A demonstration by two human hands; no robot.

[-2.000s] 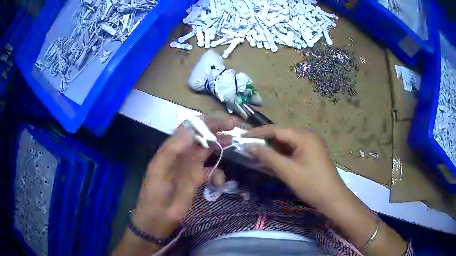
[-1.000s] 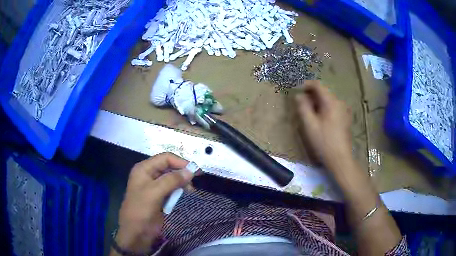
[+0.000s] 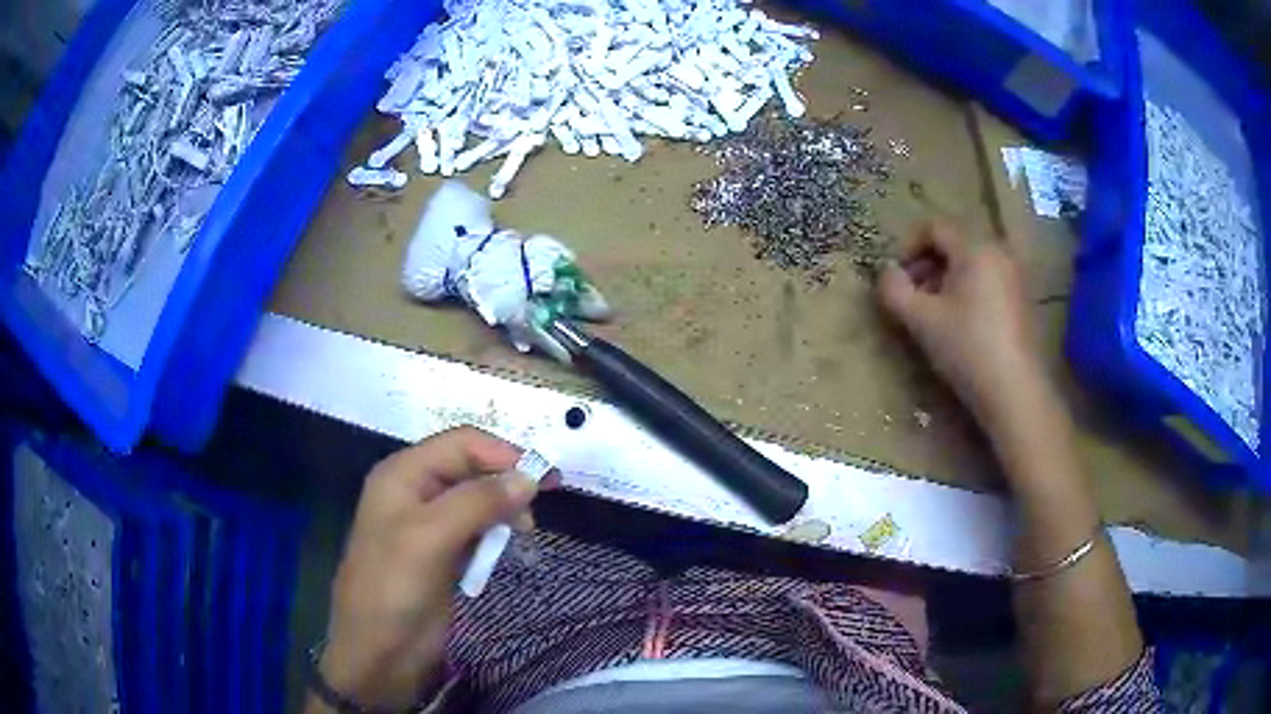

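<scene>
My left hand (image 3: 425, 537) pinches a flat white plastic piece (image 3: 488, 558) near the bench's front edge; its ends show above and below the fingers. My right hand (image 3: 962, 307) is over the cardboard, at the lower right rim of a heap of small metal fittings (image 3: 795, 195). Its thumb and index finger are close together; whether a fitting is between them is too small to tell. A cloth-wrapped tool lies left of centre, with a white bundled head (image 3: 481, 265) and a black handle (image 3: 697, 435) reaching over the white front edge.
White plastic pieces (image 3: 586, 77) lie piled at the far side of the brown cardboard (image 3: 669, 307). Blue bins stand at left (image 3: 251, 223), far right (image 3: 1031, 70) and right (image 3: 1101, 307). Stacked blue trays (image 3: 195, 586) are low left. A paper scrap (image 3: 1048, 181) lies at right.
Both hands were together at the front two seconds ago. My right hand moved to the metal fittings, then slightly right and down. My left hand stayed at the front with the white piece.
</scene>
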